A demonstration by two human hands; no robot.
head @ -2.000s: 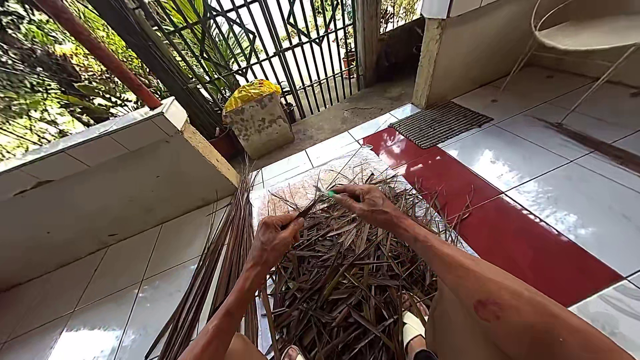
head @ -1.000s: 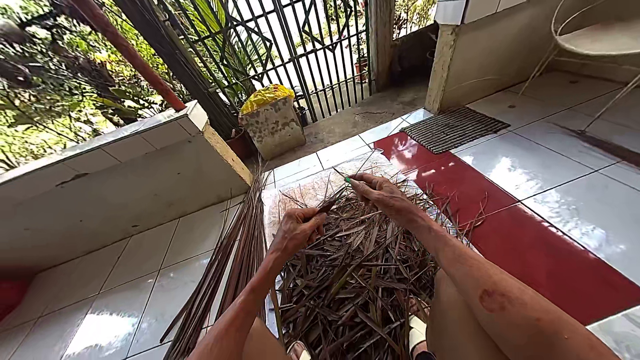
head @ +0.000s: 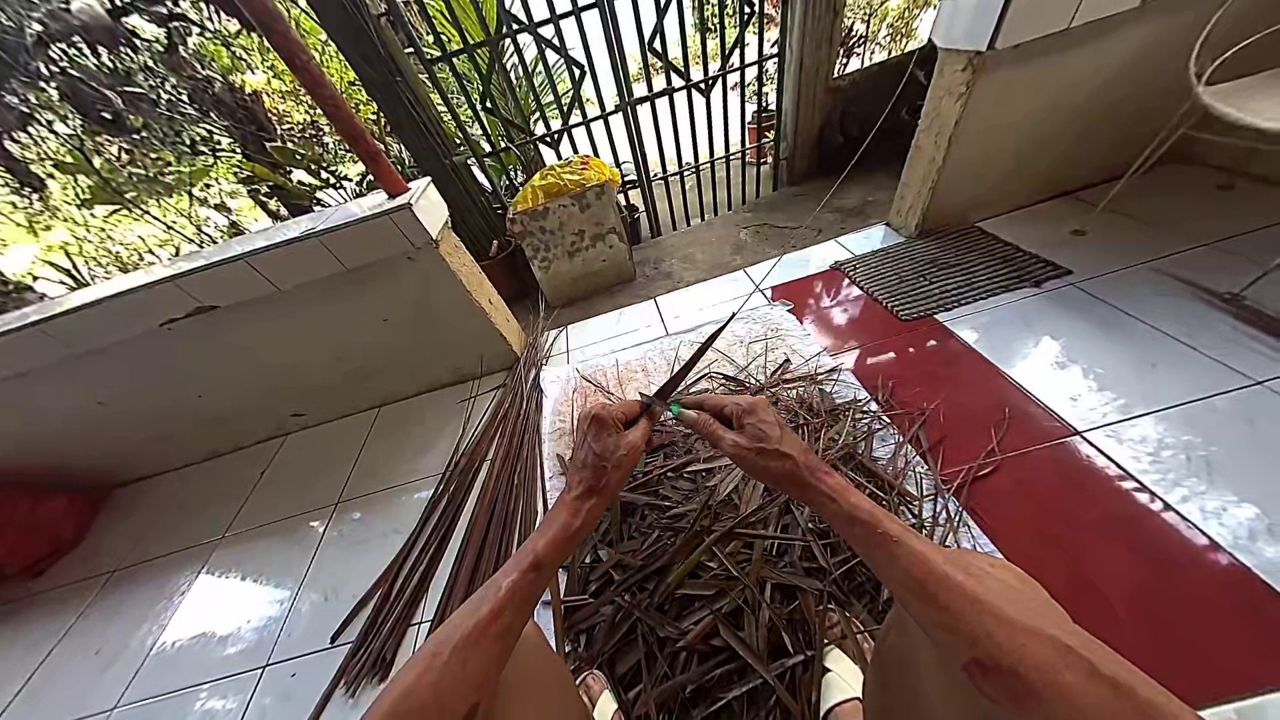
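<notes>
My left hand [head: 608, 447] pinches a dark brown dried leaf strip [head: 692, 365], whose pointed end sticks up and away to the right. Close against it, my right hand [head: 745, 430] grips a small tool with a green part [head: 676, 409]; a short blade seems to lie across the strip, but its shape is hard to make out. Below both hands a thick heap of cut brown leaf pieces [head: 730, 560] covers much of a whitish sheet [head: 640, 355]. Long thin brown strips [head: 490, 500] lie in a bundle beside my left forearm.
A low wall [head: 250, 350] runs along the left, with a red object [head: 45, 525] near its foot. Ahead are a concrete block with a yellow bag [head: 565, 182] on top and a metal gate [head: 640, 100]. A ribbed doormat [head: 950, 270] lies right of centre. A wire-framed chair [head: 1245, 100] stands far right.
A long pointed leaf strip now stands out clearly from my left hand. Both hands remain close together above the heap.
</notes>
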